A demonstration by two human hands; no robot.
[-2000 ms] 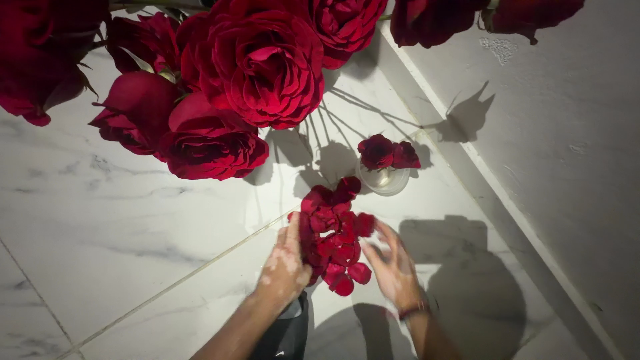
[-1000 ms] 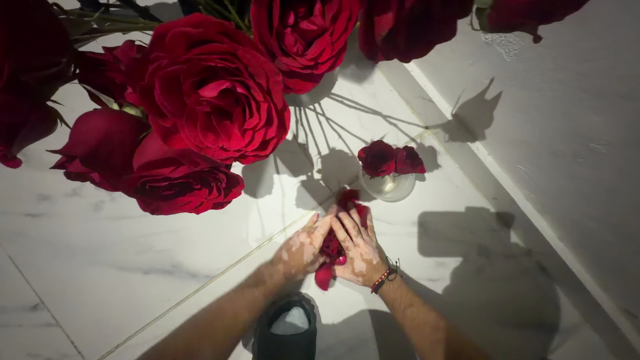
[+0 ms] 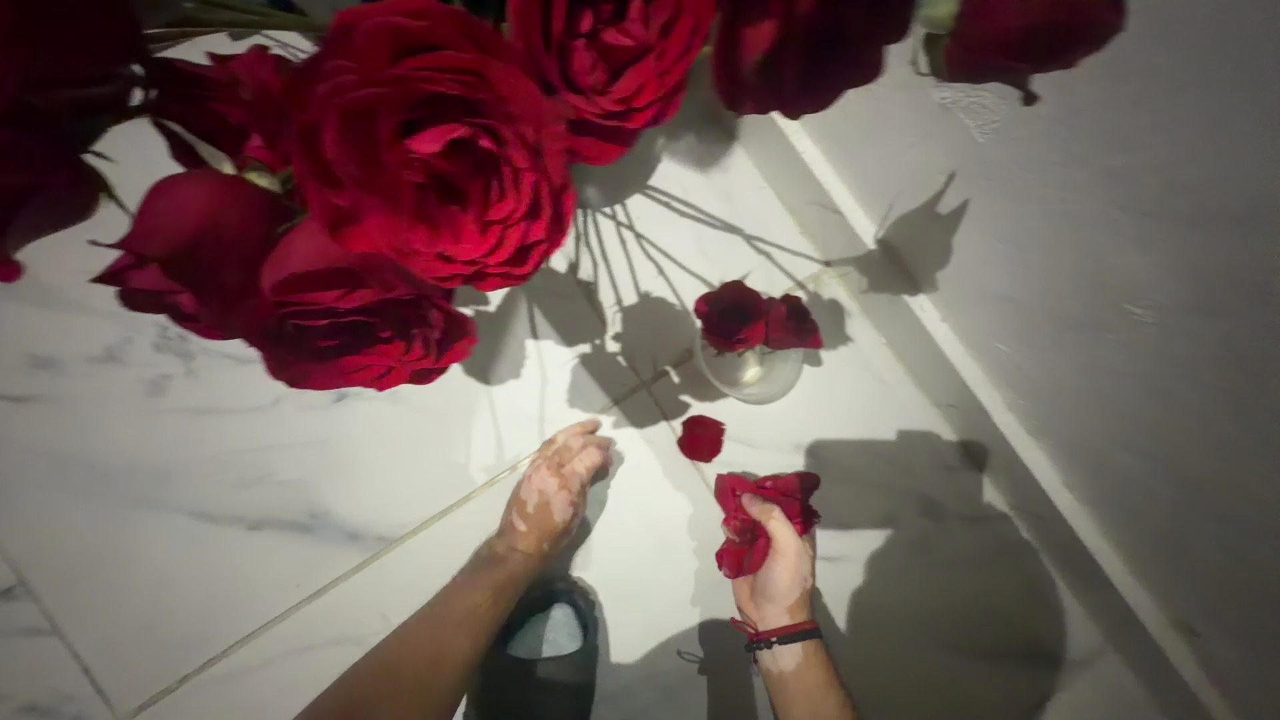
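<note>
My right hand (image 3: 778, 565), with a red and black bracelet at the wrist, grips a bunch of red rose petals (image 3: 742, 555) above the marble floor. A single red petal (image 3: 701, 438) lies on the floor just beyond it. Left of these, my left hand (image 3: 562, 480) is low over the floor, its fingers partly curled; whether anything is under them is hidden. Farther off stands a small clear glass vessel (image 3: 752, 375) with two dark red rose heads (image 3: 733, 315) at its rim.
Large red roses (image 3: 430, 150) on stems fill the upper left and top of the view, between my head and the floor. A wall (image 3: 1120, 330) with a pale ledge runs down the right side. A dark shoe (image 3: 535, 655) is below my left hand.
The petals that lay in a loose pile on the floor are now gathered in my right hand, except one. My hands, together over them a second ago, have moved apart.
</note>
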